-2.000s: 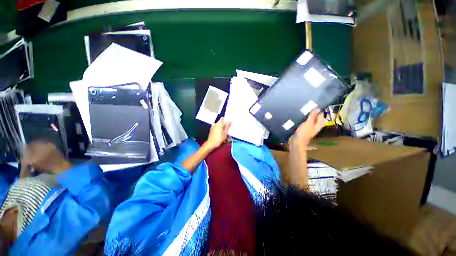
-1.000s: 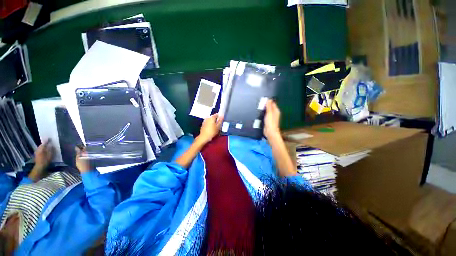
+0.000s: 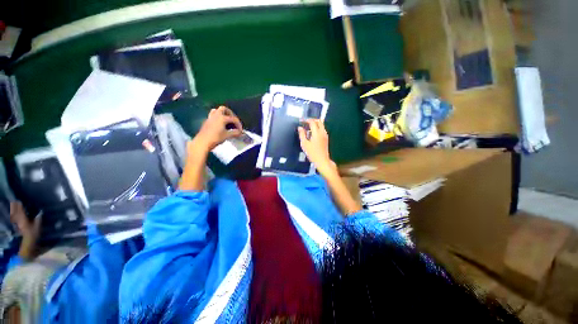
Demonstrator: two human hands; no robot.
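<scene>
A black panel (image 3: 285, 136) with several small white pads on its face lies on white sheets (image 3: 305, 92) in front of me. My right hand (image 3: 314, 142) is over the panel's right side with its fingertips on or just above the face; whether it holds anything is unclear. My left hand (image 3: 218, 128) is over the sticker backing sheet (image 3: 233, 147), left of the panel, with its fingers bent. The hand covers part of the backing sheet, and its fingertips are too blurred to tell a grip. A black mat (image 3: 247, 112) lies under them.
A panel stack (image 3: 117, 168) with white sheets stands at left, with another stack (image 3: 152, 69) behind. Another worker's hand (image 3: 25, 228) is at far left. A carton (image 3: 462, 196), a white-edged pile (image 3: 385, 201), a clear bag (image 3: 421, 117) and yellow scraps (image 3: 380, 130) are at right.
The panel was carried down from the right and now lies on the white sheets. My left hand has moved from the sheets' lower edge to the backing sheet. The view has shifted.
</scene>
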